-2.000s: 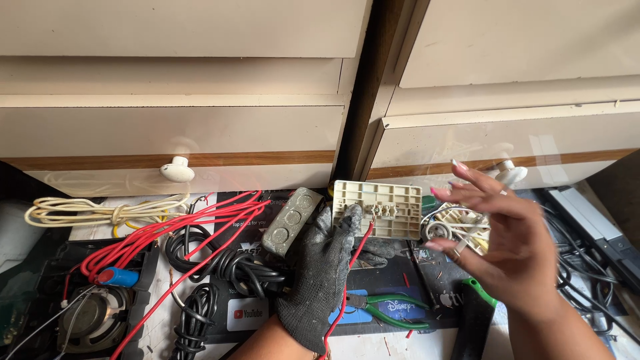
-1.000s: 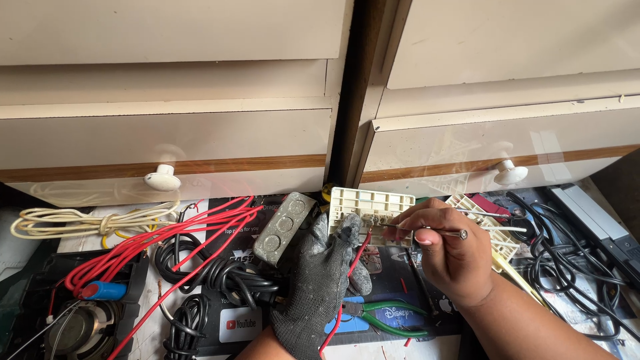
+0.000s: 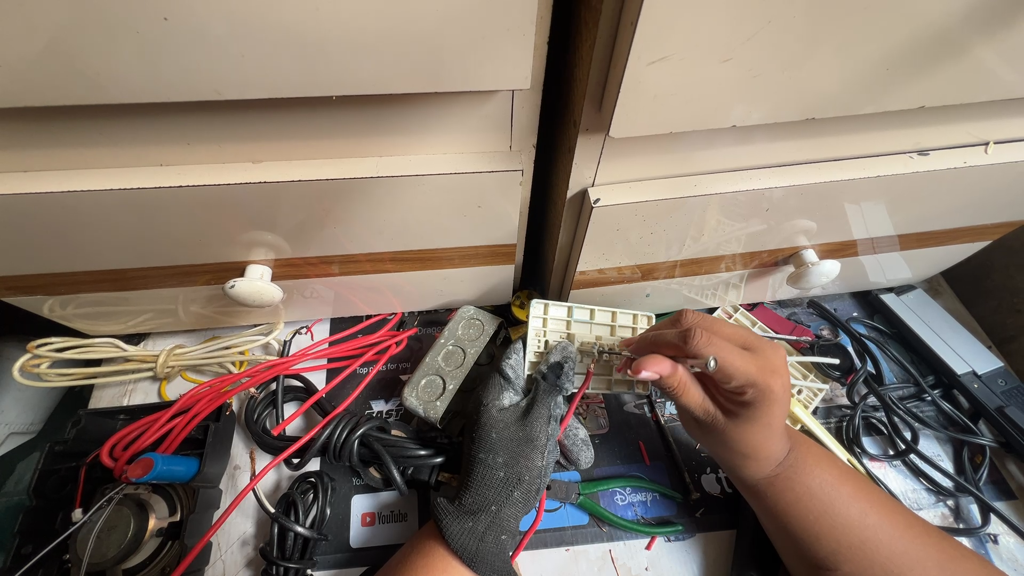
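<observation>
My left hand [image 3: 516,448], in a dusty black knitted glove, grips the left part of a cream plastic faceplate [image 3: 552,316], whose ribbed back faces up. A red wire [image 3: 578,398] runs up past the glove to metal terminals near the plate's middle. My bare right hand [image 3: 712,384] holds a thin metal screwdriver [image 3: 708,364] between thumb and fingers, its shaft pointing left with the tip at or close to the terminals. The exact contact is too small to tell. Green-handled pliers [image 3: 628,504] lie below the plate.
Left of my gloved hand are a grey metal electrical box [image 3: 452,364], coiled black cable [image 3: 344,432], red wire loops [image 3: 264,384], a cream cord bundle [image 3: 144,360] and a speaker [image 3: 128,532]. Tangled black cables [image 3: 888,400] and a grey-black device [image 3: 956,344] lie right. Drawers [image 3: 384,216] stand behind.
My right hand was raised with its fingers spread two seconds ago; it has come down to the plate with the screwdriver in its grip. My left hand still holds the plate.
</observation>
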